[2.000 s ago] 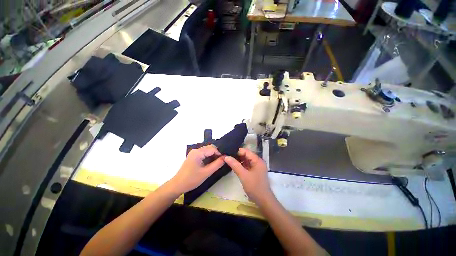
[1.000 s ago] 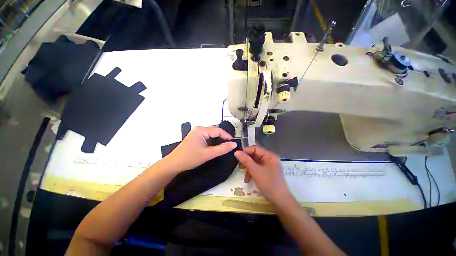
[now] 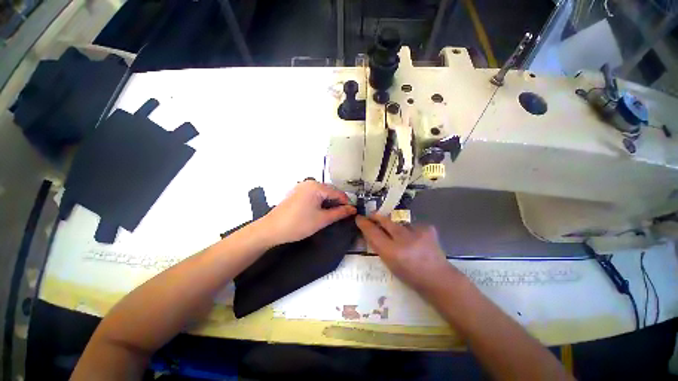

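Note:
A black fabric workpiece (image 3: 297, 264) lies on the white table at the sewing machine head (image 3: 386, 141), with one tab sticking out at its upper left. My left hand (image 3: 312, 212) pinches its upper edge close to the presser foot. My right hand (image 3: 405, 245) pinches the same edge just right of the left fingertips. The fingertips nearly meet below the needle area, so the foot and needle are mostly hidden. The needle itself cannot be made out.
A flat tabbed black panel (image 3: 130, 167) lies on the table's left side. A heap of black pieces (image 3: 67, 100) is beyond it at far left. The machine arm (image 3: 520, 141) spans the right. The table's yellow-taped front edge (image 3: 401, 335) runs below my forearms.
The view has moved closer to the machine. My hands have brought the workpiece's edge from left of the machine head to the presser foot area. The flat panel lies as before.

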